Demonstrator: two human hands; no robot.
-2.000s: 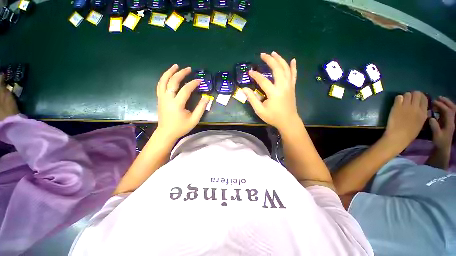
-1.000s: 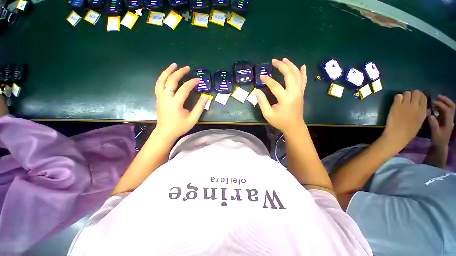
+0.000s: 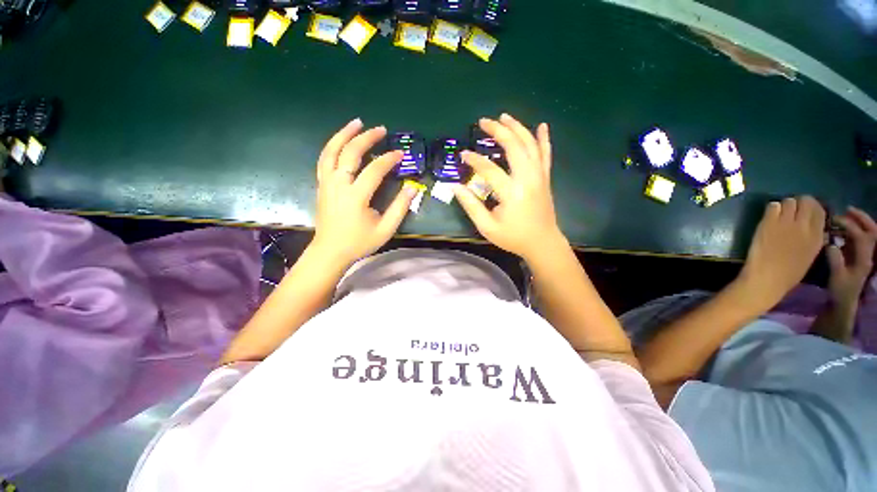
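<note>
Several small dark smartwatch modules lie display side up in a short row, their lit marks showing. My left hand (image 3: 363, 197) is at the left module (image 3: 410, 154), index fingertip on its edge and thumb at its battery (image 3: 415, 195). My right hand (image 3: 514, 192) has its index fingertip at the right edge of the middle module (image 3: 449, 159), with the thumb beside that module's silver-white battery (image 3: 443, 192). Another module (image 3: 486, 144) is partly hidden under my right fingers, its battery (image 3: 480, 186) behind them. Anything further under that hand is hidden.
A row of dark modules with yellow-edged batteries (image 3: 325, 27) lies along the far side. Three white-faced modules (image 3: 696, 164) with batteries lie at right, near another person's hands (image 3: 790, 235). More dark modules (image 3: 38, 115) lie at far left, beside a purple sleeve (image 3: 58, 269).
My right hand has moved left from the rightmost module to the middle one, covering the modules on the right. My left hand stays at the left module. The view has shifted slightly.
</note>
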